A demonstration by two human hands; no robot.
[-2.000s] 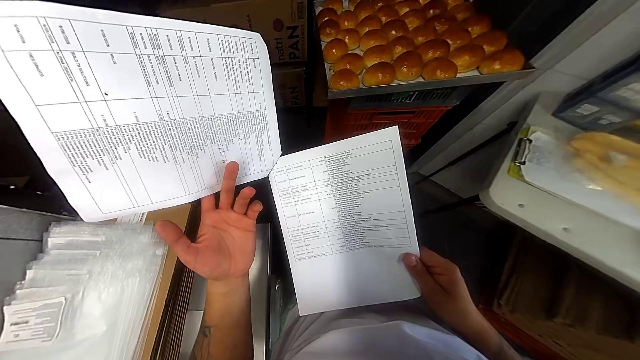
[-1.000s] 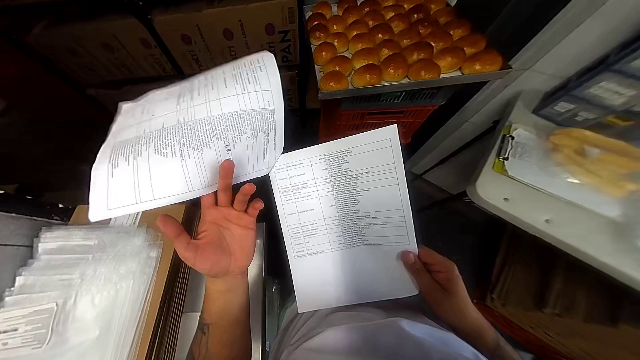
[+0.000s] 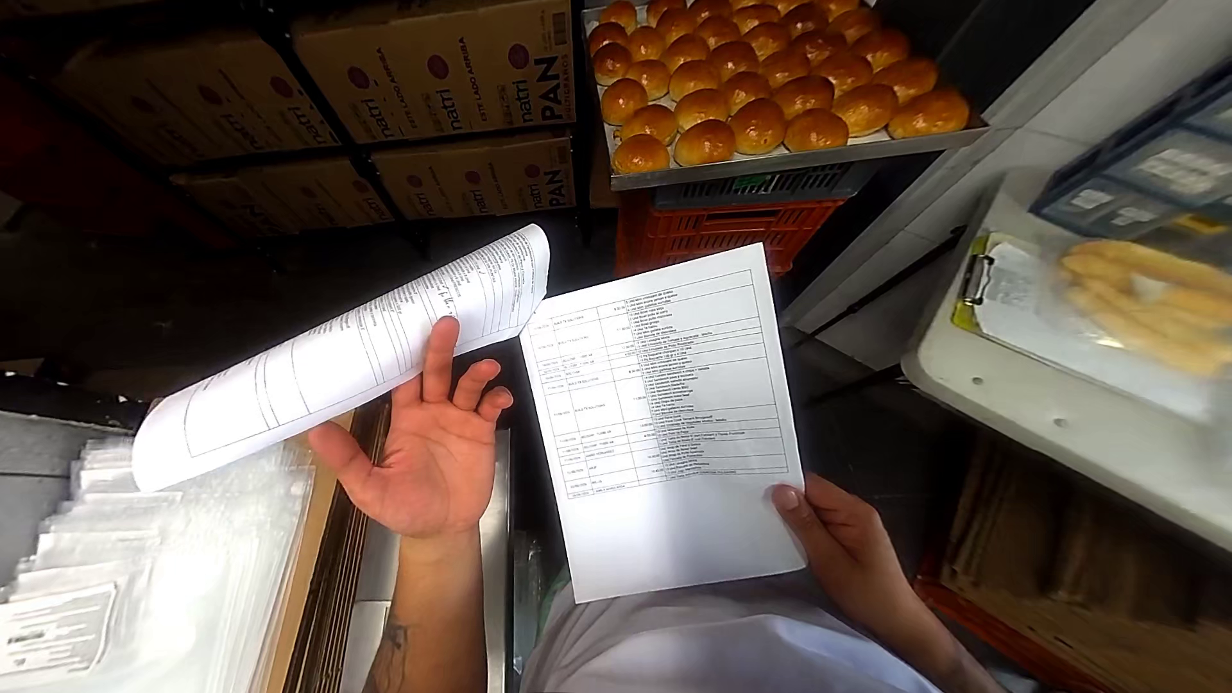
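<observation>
My right hand [image 3: 847, 529] pinches the lower right corner of a printed paper sheet [image 3: 674, 529] that bears a table of text. Another printed sheet [image 3: 337, 375] is turned over to the left and curls downward; it meets the first one near that sheet's upper left corner. Palm up and fingers apart, my left hand [image 3: 423, 443] is under the curled sheet, its index fingertip at the sheet's lower edge. Whether the two sheets are fastened together cannot be seen.
Glazed buns [image 3: 757, 125] fill a metal tray [image 3: 799, 162] above an orange plastic crate [image 3: 722, 226]. Cardboard boxes [image 3: 433, 77] stand behind. Clear plastic bags [image 3: 173, 549] lie at left. A white table [image 3: 1039, 385] at right holds a clipboard [image 3: 972, 289] and bagged bread [image 3: 1155, 289].
The left sheet, spread nearly flat two seconds ago, has folded down into a curl over my left hand. Both hands have kept about the same place.
</observation>
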